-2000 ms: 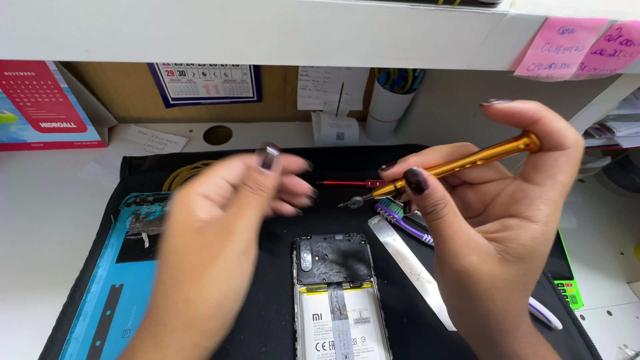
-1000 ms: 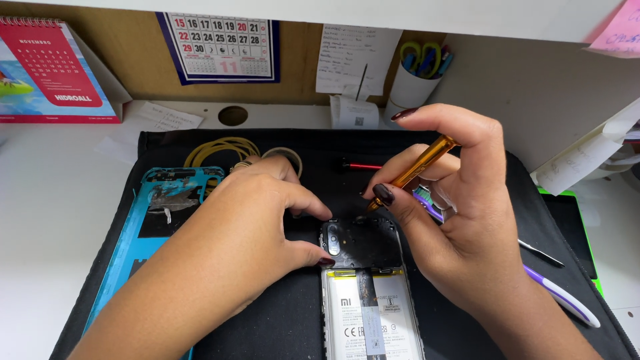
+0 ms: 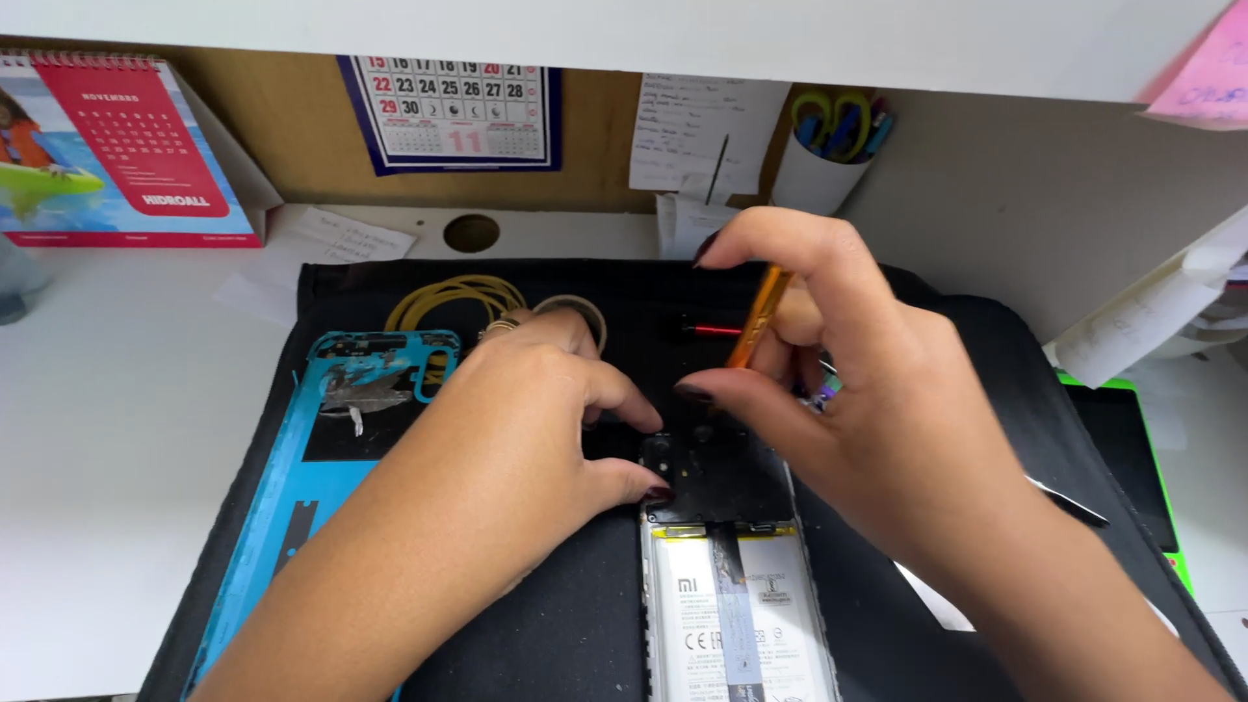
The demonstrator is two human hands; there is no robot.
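Observation:
An opened Xiaomi smartphone lies on a black mat, its black upper cover [image 3: 726, 478] above a silver battery [image 3: 692, 614]. My left hand [image 3: 546, 390] touches the upper left edge of the phone with thumb and index finger. In my right hand [image 3: 838, 361] is an orange metal screwdriver [image 3: 759, 322], tilted over the phone's top end; its tip is hard to make out. The blue back cover [image 3: 336, 478] of a phone lies to the left, partly behind my left forearm.
Yellowish cable [image 3: 448, 292] is coiled behind my left hand. A red tool [image 3: 712, 330] lies behind the phone. At right are a metal tool [image 3: 1072, 502] and a green-edged device [image 3: 1121, 458]. A white shelf [image 3: 624, 39] overhangs; a pen cup [image 3: 819, 175] stands behind.
My left hand has come down from the air onto the phone's edge. My right hand has moved the screwdriver from beside the phone to over its top end, now held more upright. The view has shifted.

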